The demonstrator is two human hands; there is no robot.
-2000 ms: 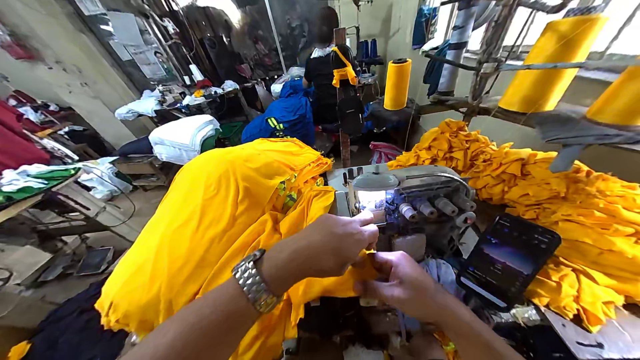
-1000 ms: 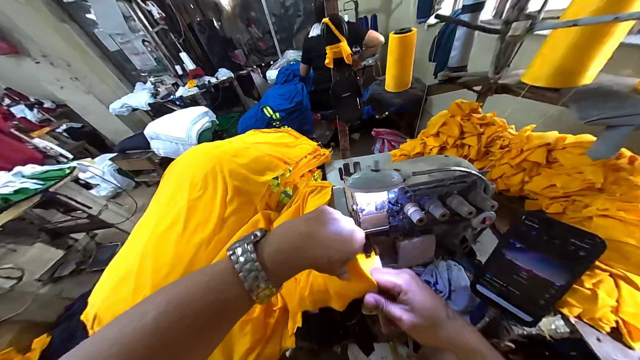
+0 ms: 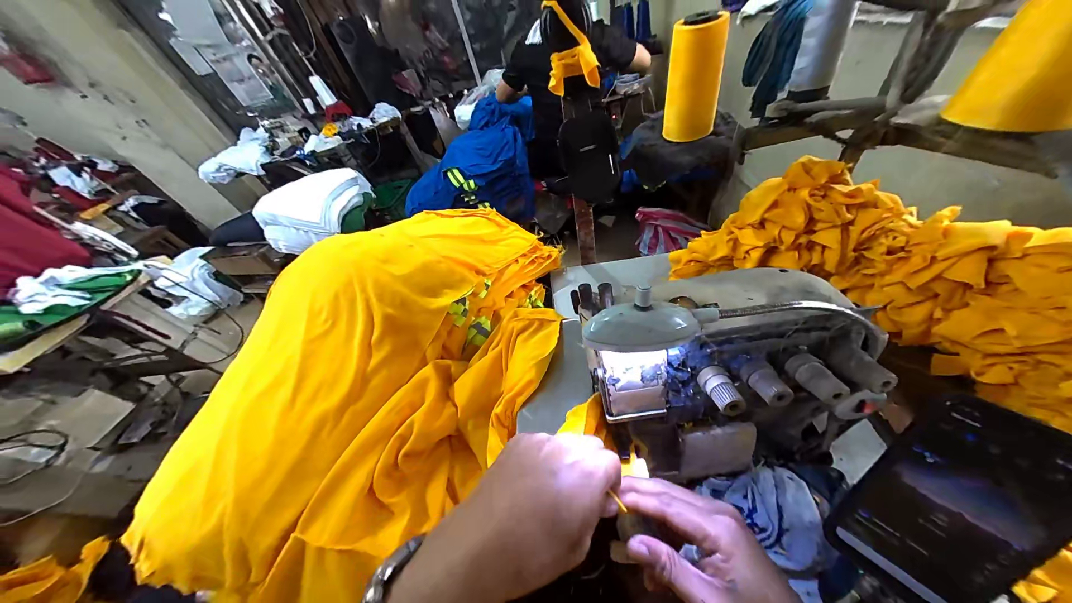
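An overlock sewing machine (image 3: 754, 335) stands right of centre, its lamp lighting the needle area. Just in front of its presser foot, my left hand (image 3: 557, 494), with a metal watch (image 3: 394, 569) on the wrist, pinches a small end of yellow fabric between its fingers. My right hand (image 3: 703, 536) is beside it, fingertips close to the same end; whether they grip it is hidden. Some yellow fabric (image 3: 586, 419) lies at the machine's foot behind my left hand. A large pile of yellow fabric (image 3: 360, 335) drapes left of the machine.
Cut yellow pieces (image 3: 921, 260) heap behind the machine on the right. A phone or tablet (image 3: 955, 502) stands at lower right. Yellow thread cones (image 3: 695, 75) rise behind. A person (image 3: 569, 59) in dark clothing is at work beyond blue fabric (image 3: 481, 159).
The yellow fabric that was stretched between my hands at the machine's front is mostly out from between them. My hands have come closer together, with only a small end showing there.
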